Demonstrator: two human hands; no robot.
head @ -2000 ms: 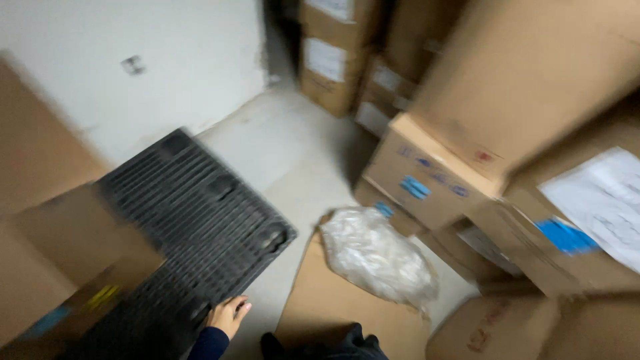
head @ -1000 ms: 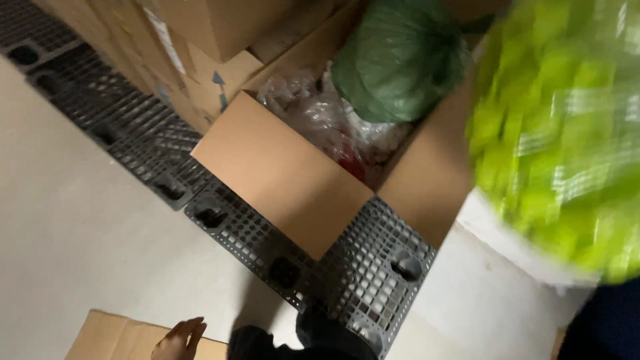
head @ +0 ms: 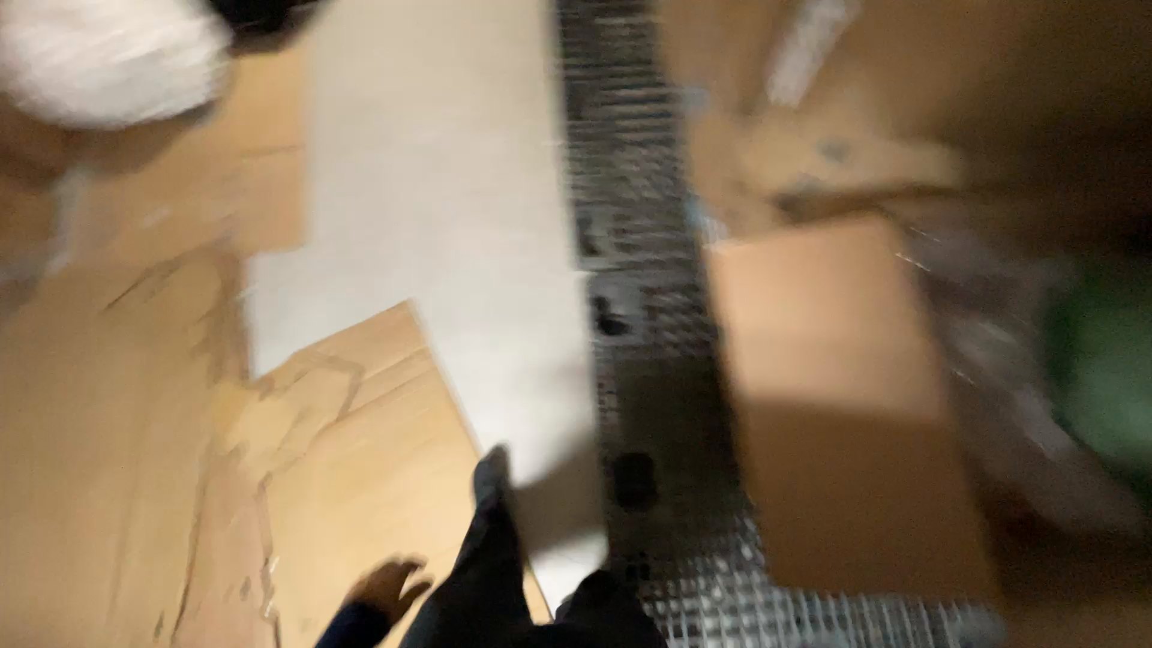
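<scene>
My left hand (head: 389, 589), in a dark sleeve, hangs at the bottom left of centre beside my dark-clad legs. Its fingers are apart and it holds nothing. Behind it in the view lies a flattened cardboard sheet (head: 360, 450). My right hand is not in view. On the right stands an open cardboard box, its flap (head: 837, 360) folded out over a black plastic pallet (head: 670, 405). Clear plastic wrap (head: 999, 333) and a green plastic bag (head: 1107, 360) are inside this box. The picture is blurred.
More flattened cardboard (head: 99, 405) covers the floor at the left. A blurred white bundle (head: 112, 58) is at the top left, close to something black. Pale floor (head: 432, 180) runs between the cardboard and the pallet. Cardboard boxes (head: 720, 108) stand on the pallet at the top right.
The view has turned strongly. The bright yellow-green bundle at the right one second ago is out of view, and the open box now appears at the right. A white bundle shows at the top left.
</scene>
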